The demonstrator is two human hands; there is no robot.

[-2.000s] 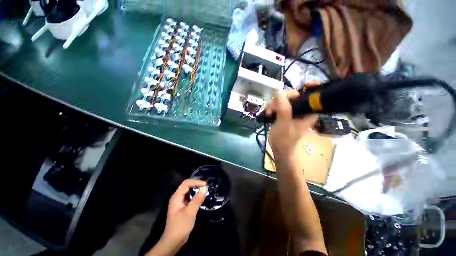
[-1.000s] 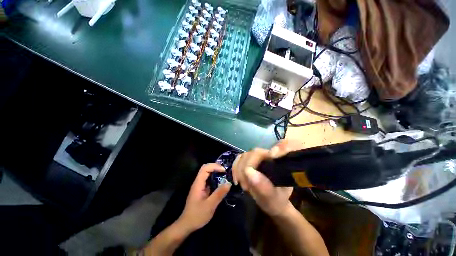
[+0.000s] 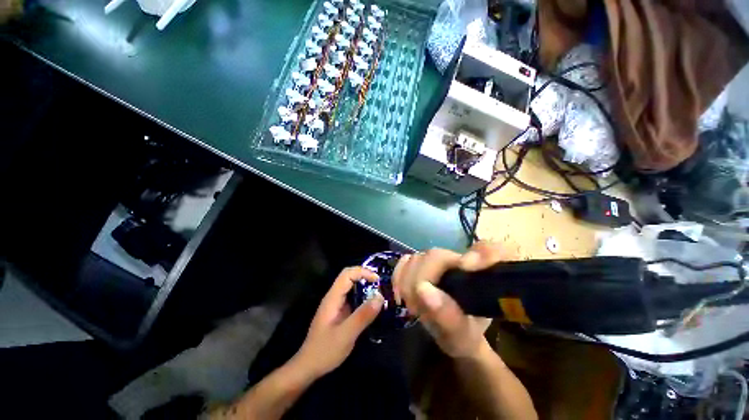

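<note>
A round glossy black motor housing (image 3: 379,264) is over my lap, just below the bench edge. My left hand (image 3: 341,321) grips its left side, thumb and fingers at a small silver-white motor (image 3: 370,292) inside. My right hand (image 3: 442,297) is closed around the front end of a thick black electric screwdriver (image 3: 567,294) with an orange-yellow band. The screwdriver lies nearly level, pointing left at the housing. My right fingers hide its tip and the housing's right side.
A clear tray (image 3: 328,167) of white motors with orange wires stands on the green bench (image 3: 205,74). Right of it are a white-grey screw feeder (image 3: 456,123), black cables, cardboard (image 3: 513,221), a power adapter (image 3: 606,209) and a brown cloth (image 3: 657,82). A black parts bin (image 3: 185,246) is at lower left.
My right hand has brought the screwdriver from beside the feeder down to the housing. The view has shifted, so the bench things appear further right and higher. My left hand still holds the housing.
</note>
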